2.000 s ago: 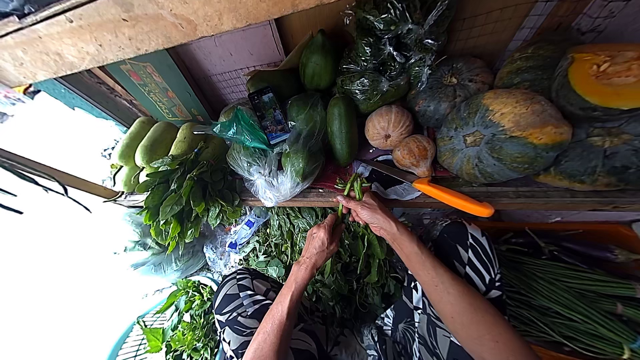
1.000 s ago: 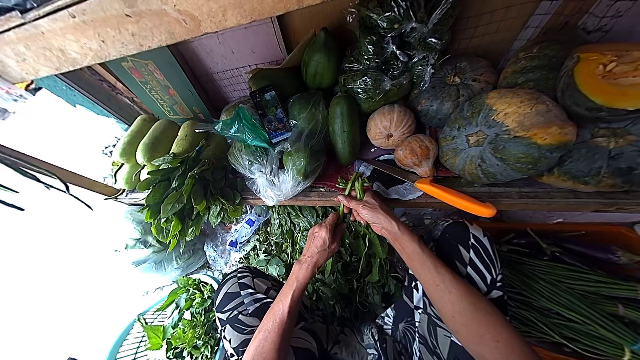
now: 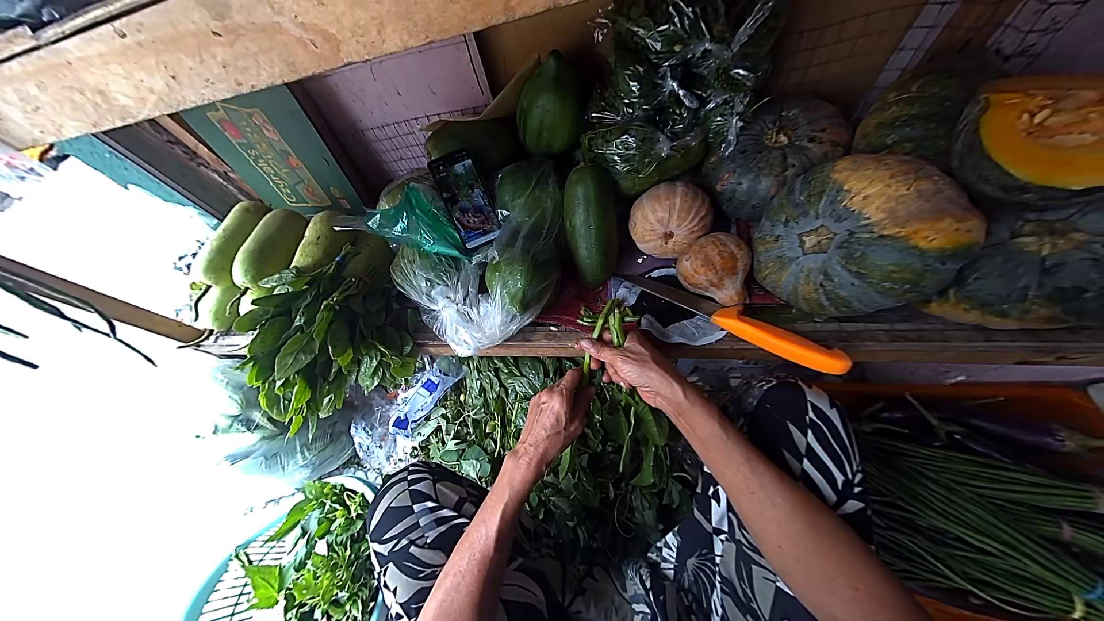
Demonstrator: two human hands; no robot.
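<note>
Both my hands meet at the shelf's front edge, around a small bunch of green stems (image 3: 611, 323) whose cut ends point up. My right hand (image 3: 636, 366) grips the bunch from the right. My left hand (image 3: 556, 414) has its fingers closed on the lower part of the stems, just left of the right one. Leafy greens (image 3: 561, 457) lie below the hands and between my knees. Close behind the bunch, a knife with an orange handle (image 3: 780, 339) rests on the shelf, its blade (image 3: 668, 296) pointing left.
The wooden shelf (image 3: 906, 345) bears squashes (image 3: 862, 233), green gourds (image 3: 591, 224), bagged vegetables (image 3: 457, 302) and a phone (image 3: 466, 203). A leafy bunch (image 3: 323, 345) hangs over its left edge. A basket of greens (image 3: 203, 595) stands lower left; long green pods (image 3: 975, 517) and eggplants (image 3: 1018, 431) lie right.
</note>
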